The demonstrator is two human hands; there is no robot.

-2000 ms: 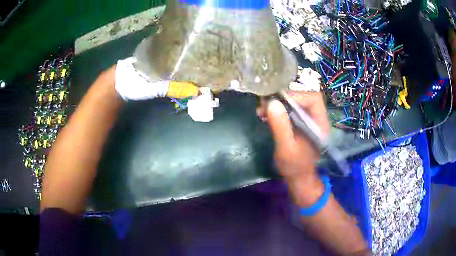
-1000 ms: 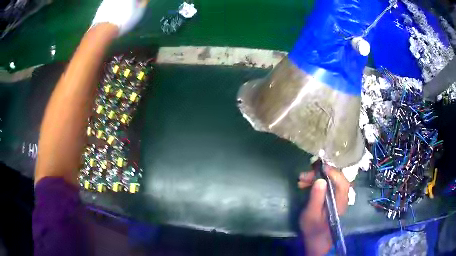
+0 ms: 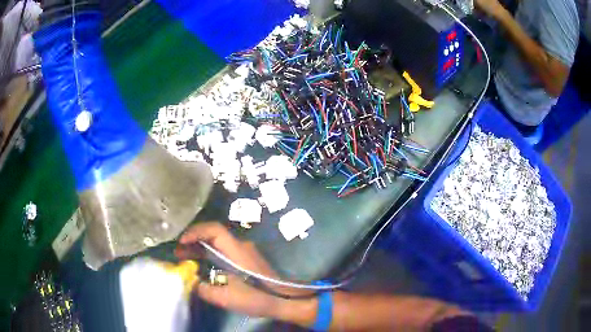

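Note:
My left hand [image 3: 155, 292], in a white glove with yellow fingertips, is at the bottom left, blurred. Its fingertips pinch a small part with a yellowish block [image 3: 218, 277], which looks like a circuit board. My bare right hand [image 3: 227, 262], with a blue wristband, is beside it, fingers curled. A pale cable [image 3: 259, 280] runs from it; the soldering iron's body and tip are mostly hidden. White plastic housings [image 3: 296, 224] lie loose and heaped above my hands. A tangled heap of red, blue and black wire leads [image 3: 330, 110] lies beside them.
The fume hood [image 3: 146, 201], on a blue-wrapped hose, hangs just above my hands. A soldering station [image 3: 447, 52] and yellow clip-like piece [image 3: 417, 94] are beyond the leads. A blue bin [image 3: 551, 259] of white pieces is at right. Another person's arm [image 3: 531, 52] is top right.
The view has swung to the right. My left hand has come back from over the conveyor belt to beside my right hand, with a small part now at its fingertips.

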